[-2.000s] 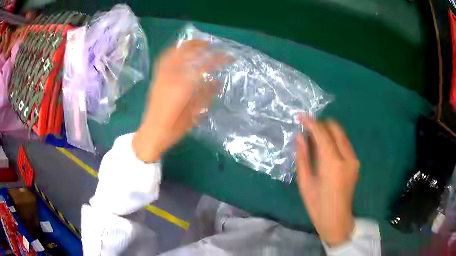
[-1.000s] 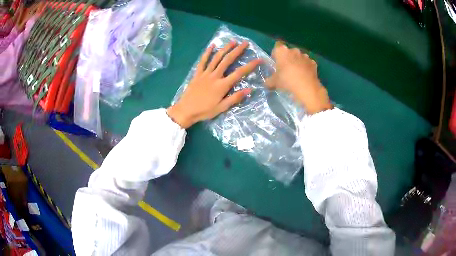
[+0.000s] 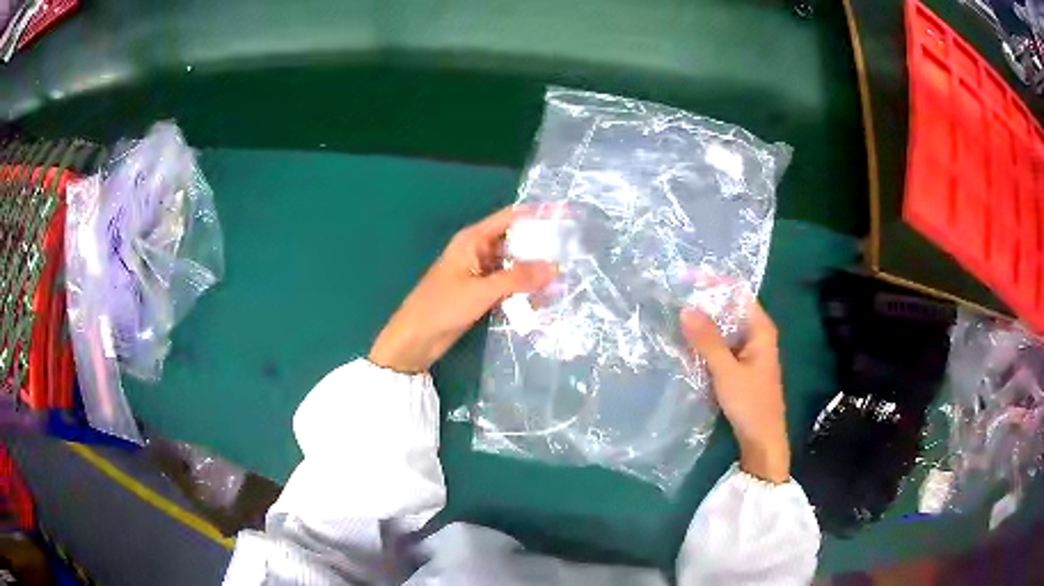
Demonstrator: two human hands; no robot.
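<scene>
A large crinkled clear plastic bag (image 3: 641, 229) is held up over the green bench mat, spread between both hands. It has a small white label near its left side and looks flat; no contents can be made out. My left hand (image 3: 475, 280) grips its left edge by the label, with some fingers behind the plastic. My right hand (image 3: 738, 366) grips its lower right side, thumb in front and fingers partly behind it.
A clear bag with lilac contents (image 3: 149, 252) lies left, beside stacked orange-red trays (image 3: 46, 309) with straps. A dark bundle of straps (image 3: 859, 424) and a crumpled clear bag (image 3: 996, 401) lie right. An orange-red tray (image 3: 973, 172) is at upper right. The conveyor (image 3: 378, 69) runs behind.
The bag lay on the mat with my left hand spread on it; now both hands hold it by its sides. My right hand has moved from its top edge to lower right. The view has shifted right.
</scene>
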